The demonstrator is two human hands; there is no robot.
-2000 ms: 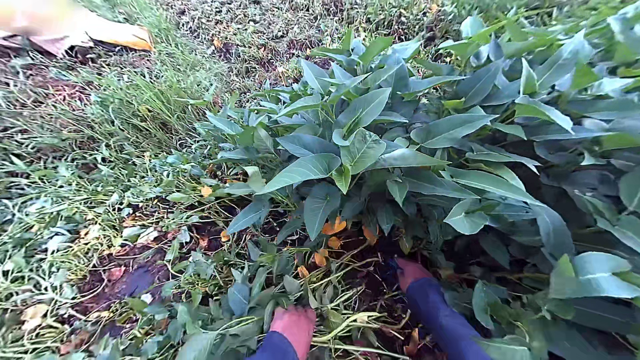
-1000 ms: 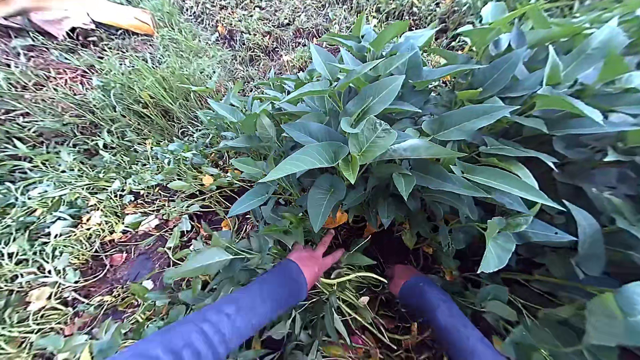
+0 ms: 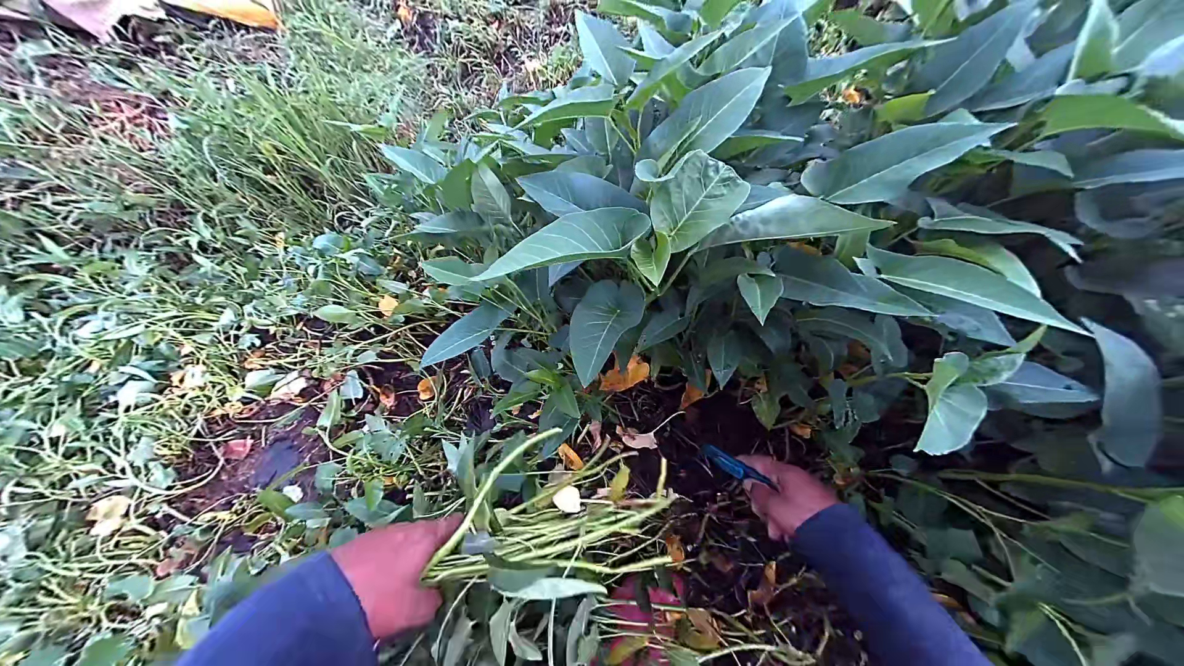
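My left hand (image 3: 396, 575) is closed around the end of a bundle of pale green leafy stems (image 3: 564, 536), low in the view left of centre. The cut-looking stem ends point right, toward my other hand. In my right hand (image 3: 788, 498) is a small blue-handled tool (image 3: 735, 465), perhaps a knife or clippers; its tip is lost against the dark soil (image 3: 731, 421). Just above both hands stands a dense leafy green plant (image 3: 698, 199) with long pointed leaves. Both forearms wear blue sleeves.
Trailing stems and leaves (image 3: 83, 388) cover the ground at left, with grass (image 3: 296, 139) behind. Yellow fallen leaves (image 3: 625, 374) lie under the plant. A pale and orange sheet (image 3: 227, 9) lies at the top left. More big leaves crowd the right side.
One second ago my left hand was open at the plant's base; it has since moved down and left and closed on stems. The blue tool in my right hand now shows.
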